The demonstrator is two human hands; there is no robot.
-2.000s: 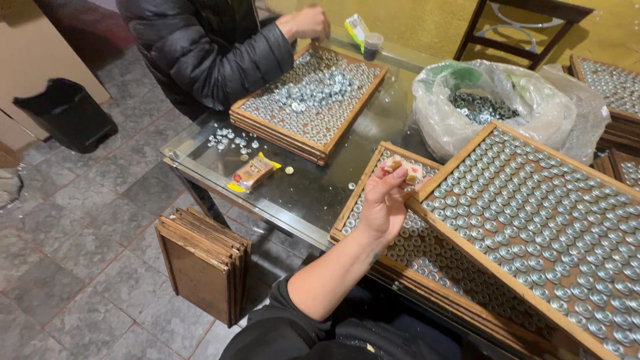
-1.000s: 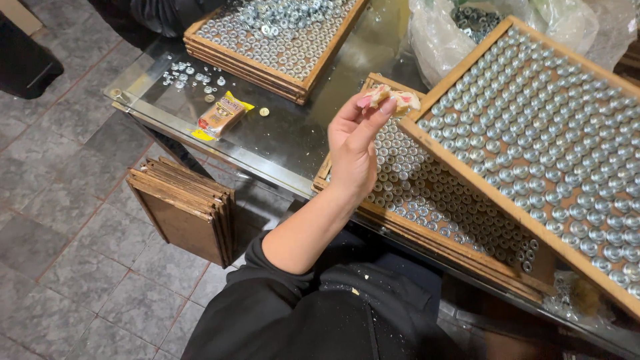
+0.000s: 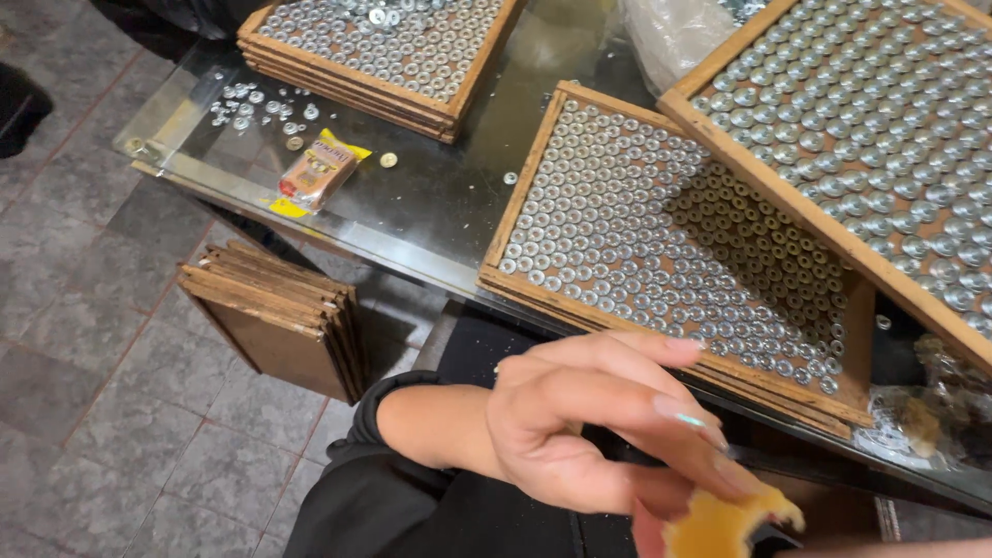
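My left hand (image 3: 604, 422) reaches in from the lower left in a black sleeve. Its thumb and fingers pinch a yellow piece of food with an uneven, bitten-looking edge (image 3: 717, 523), and something pinkish lies beside it. At the bottom right edge a sliver of skin, apparently my right hand (image 3: 899, 549), is mostly cut off. Just beyond my left hand, a wooden-framed tray (image 3: 519, 201) holds rows of small metal ring-shaped parts. A second framed tray of shiny round metal parts (image 3: 821, 205) rests at a slant over its right side.
A snack packet (image 3: 319, 172) and loose metal parts (image 3: 242, 108) lie on the glass tabletop (image 3: 434, 194). Stacked trays (image 3: 349, 89) stand at the back, near a plastic bag (image 3: 674, 39). More wooden trays (image 3: 263, 333) stand on the tiled floor, below the table's edge.
My left hand has come down from above the lower tray toward my body, with the food still in its fingers. The view has tilted down, and the other person's hand has left it.
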